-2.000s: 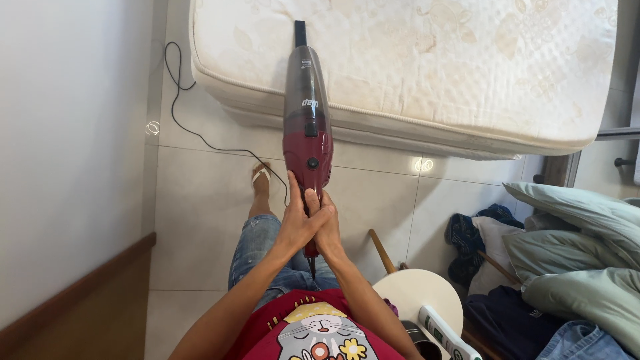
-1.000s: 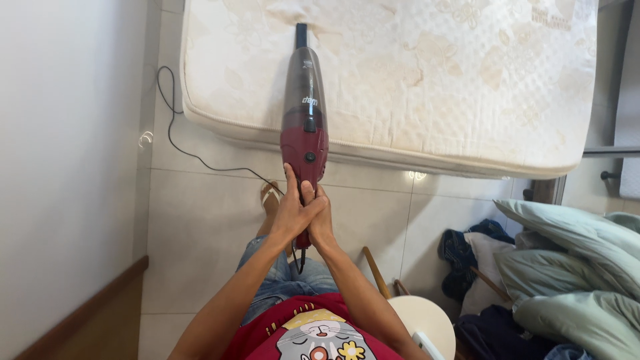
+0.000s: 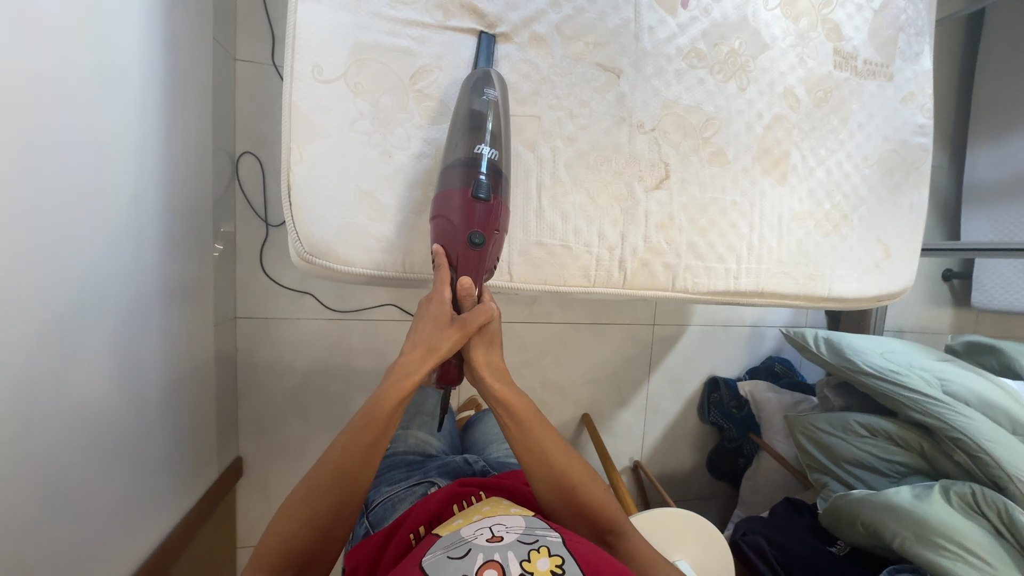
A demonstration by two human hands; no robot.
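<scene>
A dark red Wap handheld vacuum cleaner (image 3: 472, 184) with a smoky clear dust chamber points away from me over a cream patterned mattress (image 3: 720, 160). Its narrow black nozzle (image 3: 485, 50) meets the mattress top, where the fabric puckers. Both my hands are closed on the handle near the mattress's front edge. My left hand (image 3: 438, 324) lies along the left side with a finger stretched toward the body. On the right side, my right hand (image 3: 483, 336) grips too, touching the left. The handle's lower end shows below them, with a black cord piece (image 3: 443, 408) hanging from it.
A black power cord (image 3: 276, 276) loops over the tiled floor (image 3: 320, 384) at the left, beside a white wall (image 3: 104, 240). Near my right arm stands a round cream stool (image 3: 684, 540) with wooden legs. Green bedding (image 3: 904, 416) and dark clothes (image 3: 788, 536) are heaped at the lower right.
The vacuum cleaner, still in both hands, has moved farther over the mattress, and my hands are now closer to its front edge. The view has shifted forward too.
</scene>
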